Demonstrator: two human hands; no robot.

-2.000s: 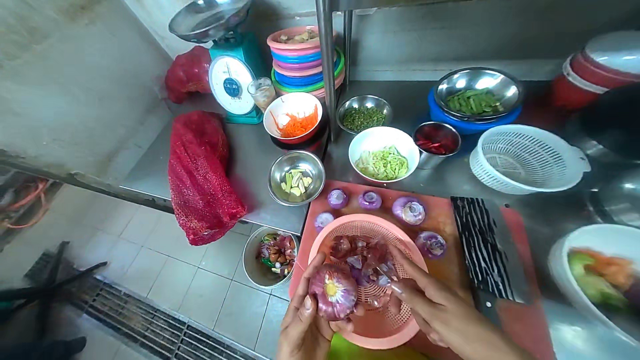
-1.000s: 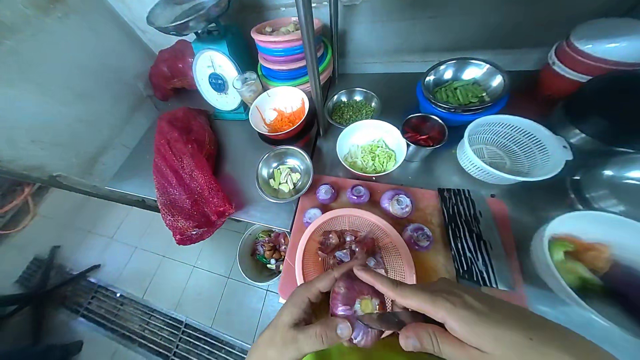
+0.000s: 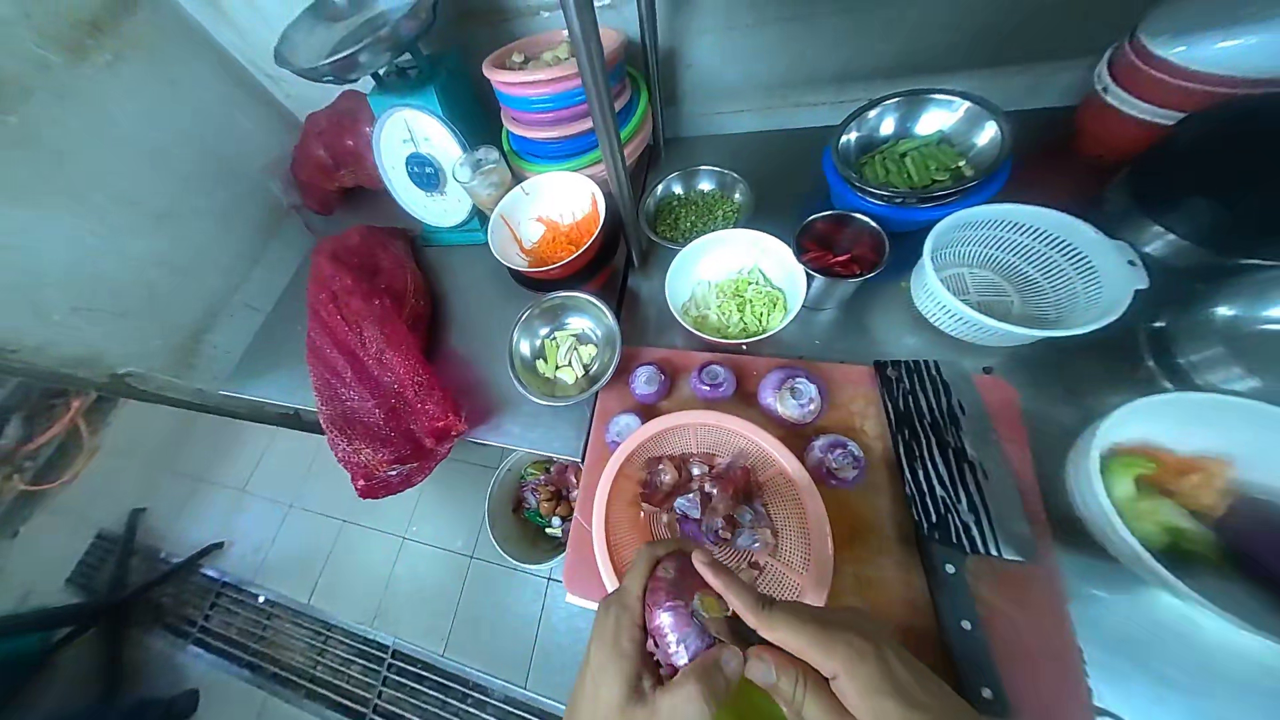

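Observation:
My left hand (image 3: 625, 640) is closed around a red onion (image 3: 675, 615) near the bottom of the view. My right hand (image 3: 820, 640) holds a small knife (image 3: 735, 630), its short blade against the onion beside the yellowish root end; its handle is mostly hidden. Just beyond the hands, a pink plastic colander (image 3: 805, 500) holds papery onion skins (image 3: 715, 500). Several peeled purple onions (image 3: 790, 395) sit around its far side on a cutting board (image 3: 880, 560). A cleaver (image 3: 950, 460) with a dark, white-streaked blade lies on the board to the right.
Bowls of shredded carrot (image 3: 555, 240), garlic (image 3: 567, 355), chopped greens (image 3: 697, 215), shredded cabbage (image 3: 738, 303) and red chillies (image 3: 840, 262) stand behind the board. A white basket (image 3: 1030, 270) and white bowl (image 3: 1180, 420) are right; a red mesh sack (image 3: 370, 360) and scale (image 3: 425, 165) left.
Two seconds ago the onion was held upright over the colander, root end showing. It is now tilted nearer the bottom edge, both hands around it, with the knife against it.

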